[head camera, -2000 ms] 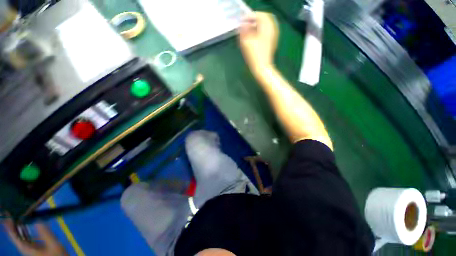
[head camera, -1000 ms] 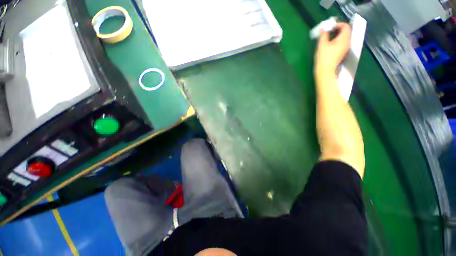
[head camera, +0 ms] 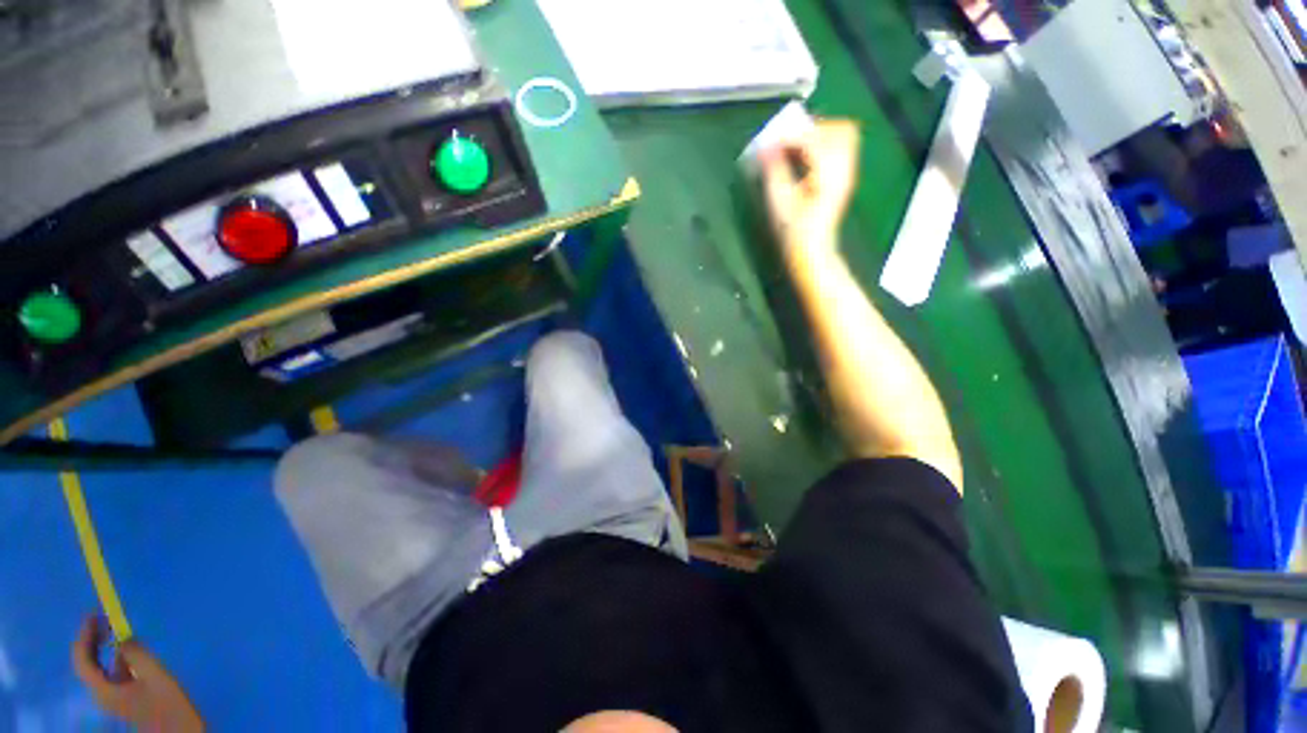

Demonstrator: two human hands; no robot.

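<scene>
My right hand [head camera: 814, 175] is blurred and holds a small white plastic part [head camera: 776, 139] between its fingers, over the green surface just below the white tray [head camera: 688, 50]. A long white strip [head camera: 939, 193] lies on the green conveyor belt [head camera: 1039, 415] to the right of my hand. My left hand [head camera: 126, 680] is low at the far left, over the blue floor, with its fingers curled. Whether it holds anything cannot be told.
The press machine [head camera: 86, 172] stands at upper left, with two green buttons [head camera: 462, 163] and a red button [head camera: 257, 231]. A white ring [head camera: 546, 102] lies beside it. A white roll [head camera: 1058, 679] is at lower right, blue crates [head camera: 1244, 458] at far right.
My right hand has moved left from the white strip, carrying the white part toward the tray. My left hand has come back into view at lower left. The view has shifted.
</scene>
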